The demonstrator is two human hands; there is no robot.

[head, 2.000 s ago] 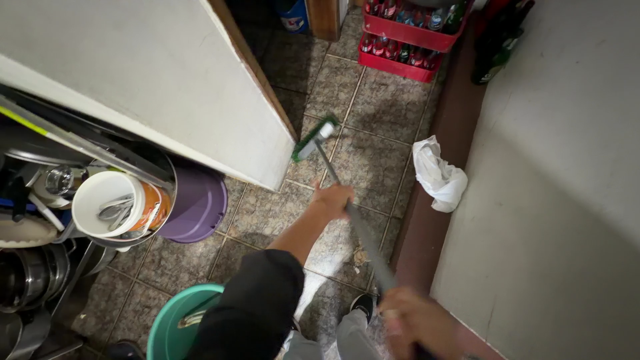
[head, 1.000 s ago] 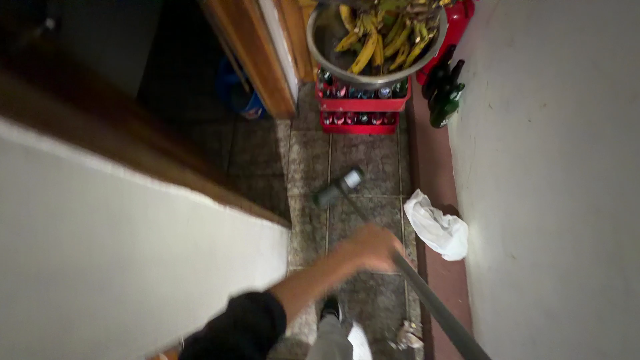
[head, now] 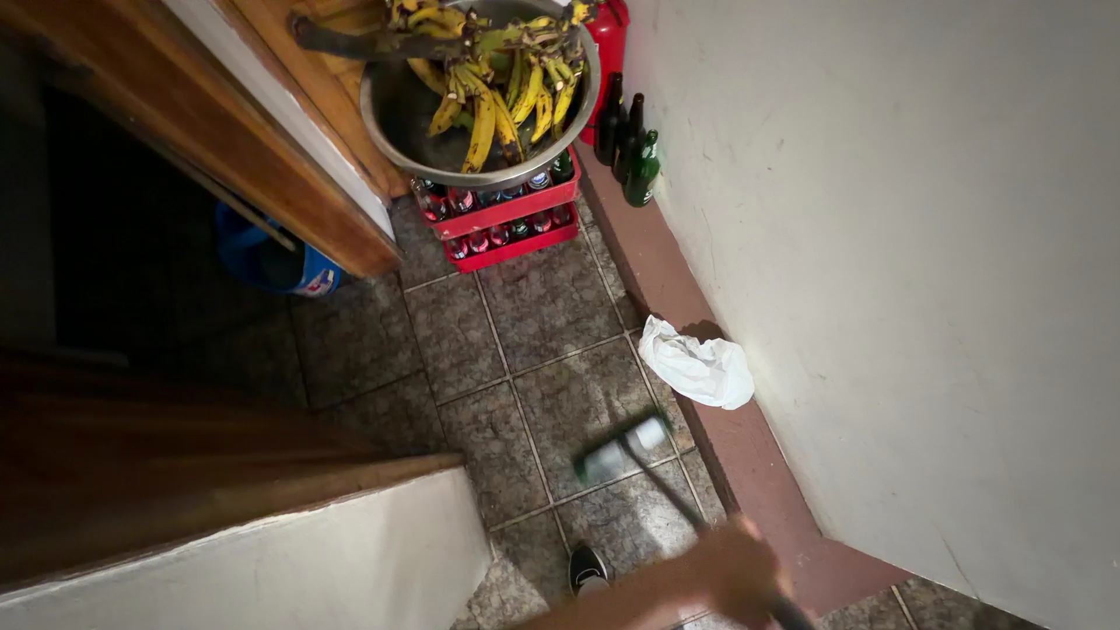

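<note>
One hand, blurred, grips the dark handle of a broom near the bottom right; its forearm comes in from the lower left, so I take it as my left hand [head: 739,569]. The broom head [head: 621,448], green-edged with a pale middle, rests on or just over the floor tiles, close to the reddish-brown ledge. Its handle [head: 669,494] slants down to the hand. Beyond the head, a crumpled white plastic bag [head: 700,363] lies on the ledge. My right hand is out of the frame.
Red crates [head: 516,249] of bottles hold up a metal basin [head: 394,153] of plantains at the top. Dark and green bottles [head: 643,171] stand on the ledge [head: 744,446]. A blue bucket [head: 271,262] is at the left, past a wooden door frame. A white wall end [head: 446,525] juts in below.
The view has swung far, away from the shelf and green tub seen two seconds ago. The right hand, on the handle then, is out of view. The broom head now lies below the white bag.
</note>
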